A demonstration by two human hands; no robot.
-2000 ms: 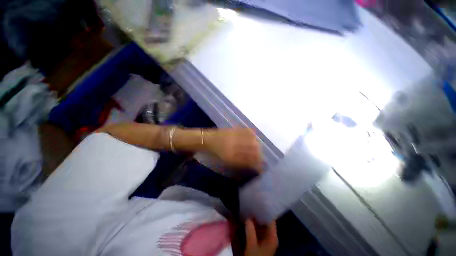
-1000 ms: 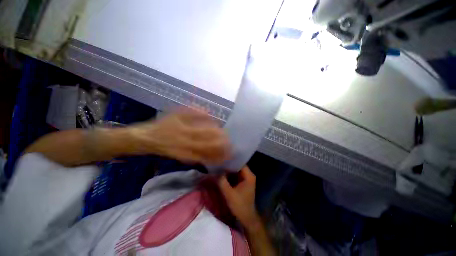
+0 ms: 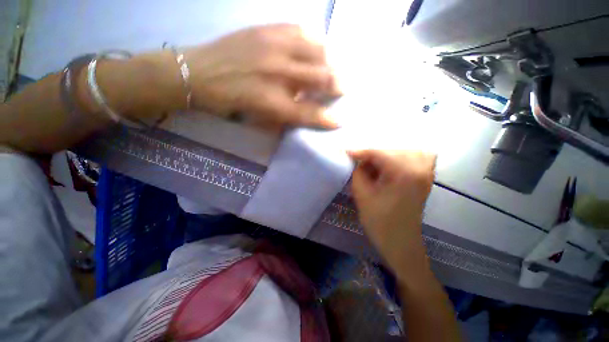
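Note:
A light blue-grey cut piece lies across the ruler-marked table edge, its upper end lost in the lamp glare. My left hand lies over its far left part, palm down, fingertips on or at the cloth. My right hand is at its right edge with thumb and fingers pinched together on the cloth. The presser foot and needle area is up and to the right of my hands, partly lost in glare. The near end of the piece reaches just over the table edge.
A black ribbed cylinder hangs beside the needle area. Dark snips, a pale bulbous handle and a white scrap are at the right. The ruler runs along the table edge, with a blue crate below.
Both hands and the piece have moved up from the lap side onto the table, nearer the machine. The view has shifted closer to the machine.

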